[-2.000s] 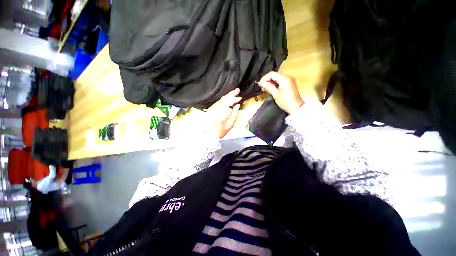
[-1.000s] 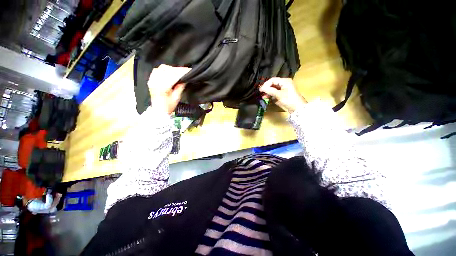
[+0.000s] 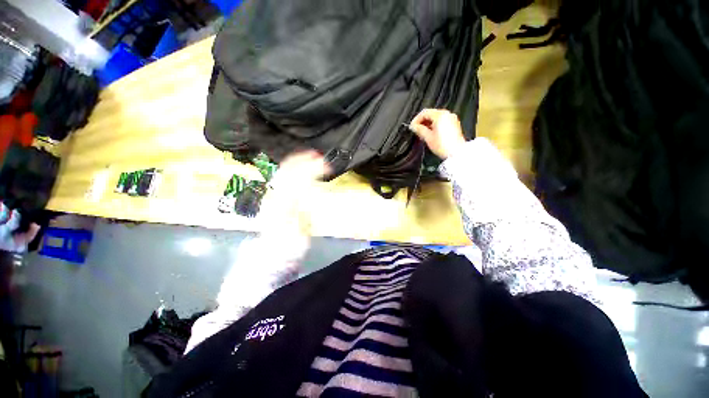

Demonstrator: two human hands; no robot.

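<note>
A large dark olive-grey backpack (image 3: 334,54) lies on the pale wood table (image 3: 179,101) in front of me. My right hand (image 3: 439,130) is at its right lower side, thumb and finger pinched on something very thin. A dark hang tag (image 3: 417,179) hangs nearly edge-on below these fingertips. My left hand (image 3: 302,175) is blurred at the bag's lower edge, near a zip; whether it holds anything is unclear. Green-and-black tag stacks lie left of my left hand (image 3: 242,194) and farther left (image 3: 138,183).
More black backpacks (image 3: 622,140) stand at the right, with straps hanging over the table edge. A blue crate (image 3: 140,54) is at the back left. A blue stool (image 3: 66,242) and a dark bundle (image 3: 159,334) are on the grey floor. Dark and red bags are piled far left.
The left hand has moved right along the bag's lower edge. The hang tag has turned from flat-on to nearly edge-on. The right hand stays pinched at the bag's side.
</note>
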